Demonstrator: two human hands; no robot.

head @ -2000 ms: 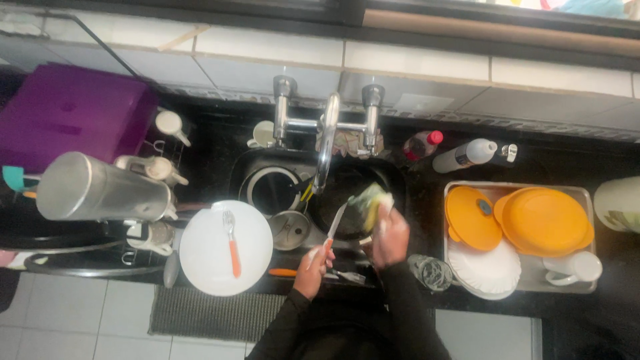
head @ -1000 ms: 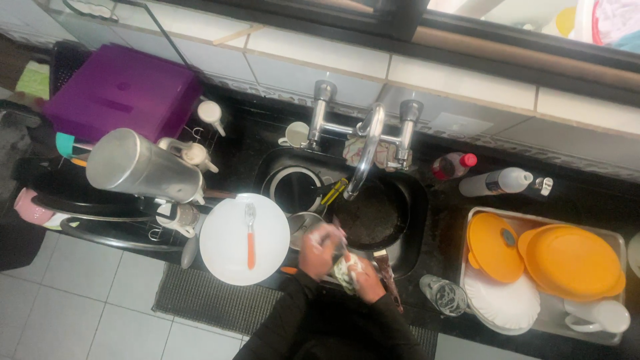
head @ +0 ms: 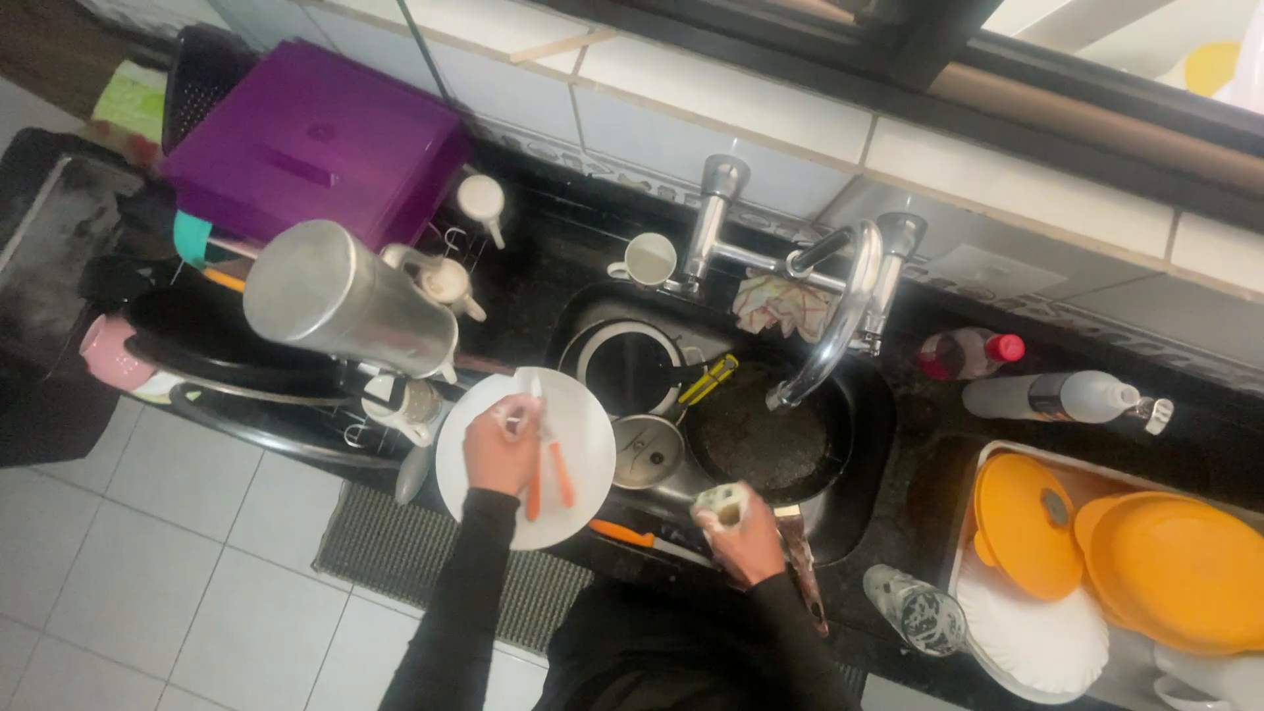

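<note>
My left hand is over the white plate, its fingers at the upper end of an orange-handled piece of cutlery; whether it still grips this is unclear. A second orange-handled piece lies beside it. Soapy foam shows on the fingers. In my right hand, at the sink's front edge, is a foamy sponge. Near it on the edge lie an orange-handled knife and a dark-handled utensil. The sink holds a dark frying pan, a small metal pot and a yellow-handled item.
A chrome faucet arches over the sink. Left stands a dish rack with a metal pitcher and a purple container. Right are a red-capped bottle, a white bottle, a glass and a tray with orange lids.
My left hand has moved left from the sink's front to the plate, where two orange-handled pieces now lie instead of one. My right hand keeps the sponge near the front edge.
</note>
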